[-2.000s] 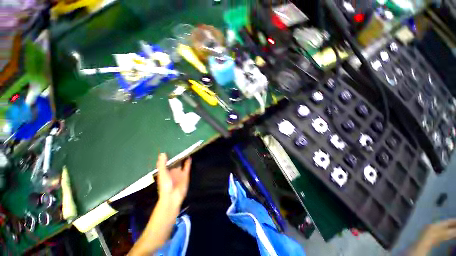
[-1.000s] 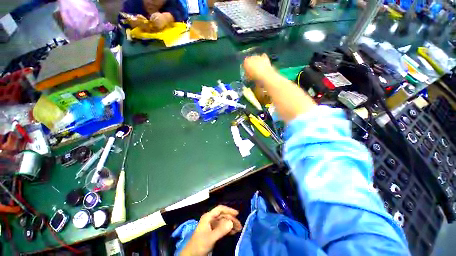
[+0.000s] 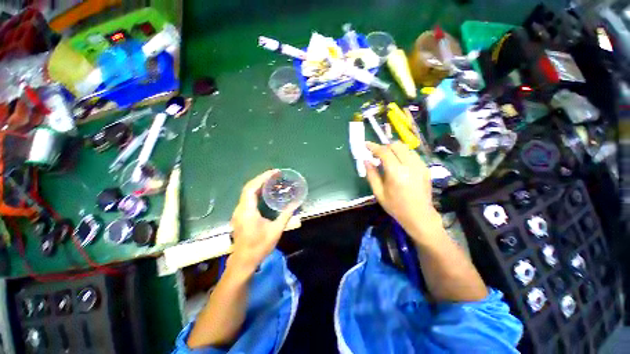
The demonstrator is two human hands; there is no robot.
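My left hand [image 3: 255, 225] holds a clear round small parts cup [image 3: 284, 190] at the bench's front edge, with tiny dark and reddish bits inside. My right hand [image 3: 401, 181] is to the right of it, over the green bench, with its fingertips at a white paper-like piece [image 3: 358, 146]. Whether the fingers grip this piece or only touch it is unclear. Yellow-handled pliers [image 3: 403, 124] lie just beyond the right hand.
A blue box [image 3: 319, 88] heaped with white items stands at the back, with another clear cup [image 3: 284, 85] beside it. Black trays [image 3: 494, 250] flank the bench. A light blue bottle [image 3: 445, 100] stands right. Round watch parts [image 3: 119, 231] lie left.
The right hand has come back from the far side of the bench to the white piece. The left hand has risen from the lap to the bench edge and now holds the cup.
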